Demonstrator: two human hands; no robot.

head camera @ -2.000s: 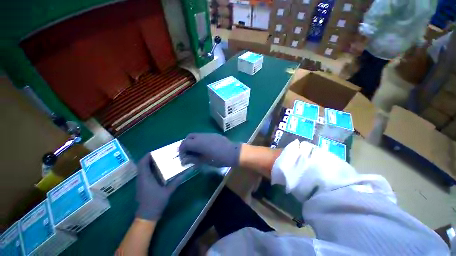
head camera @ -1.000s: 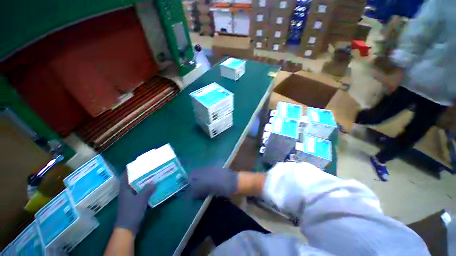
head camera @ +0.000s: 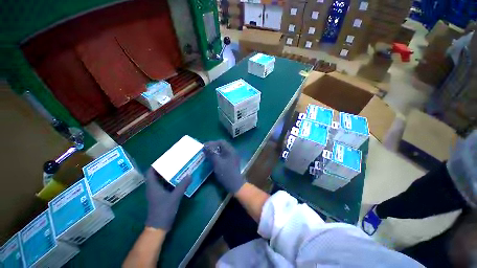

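A product box (head camera: pixel 180 159) is held tilted over the green bench, its white face up and its blue label panel facing my body. My left hand (head camera: pixel 163 201), in a dark grey glove, grips its left and near side. My right hand (head camera: pixel 224 163), in the same kind of glove, is at its right end with fingers against it. A row of several boxes (head camera: pixel 83 209) stands at bench left. A stack of two boxes (head camera: pixel 238 107) stands further up the bench, and a single box (head camera: pixel 261 65) is near the far end.
Another box (head camera: pixel 157 95) lies on the roller conveyor (head camera: pixel 137 118) under the dark red curtain (head camera: pixel 104 68). Clamp levers (head camera: pixel 67 153) flank the opening. Grouped boxes (head camera: pixel 314 138) stand on the side stand (head camera: pixel 293 184), beside an open shipping carton (head camera: pixel 337 94). A person's leg (head camera: pixel 418 207) is at right.
A box has come out from under the curtain onto the rollers. My right hand has come back to the held box, which has turned slightly. The person at right has moved nearer.
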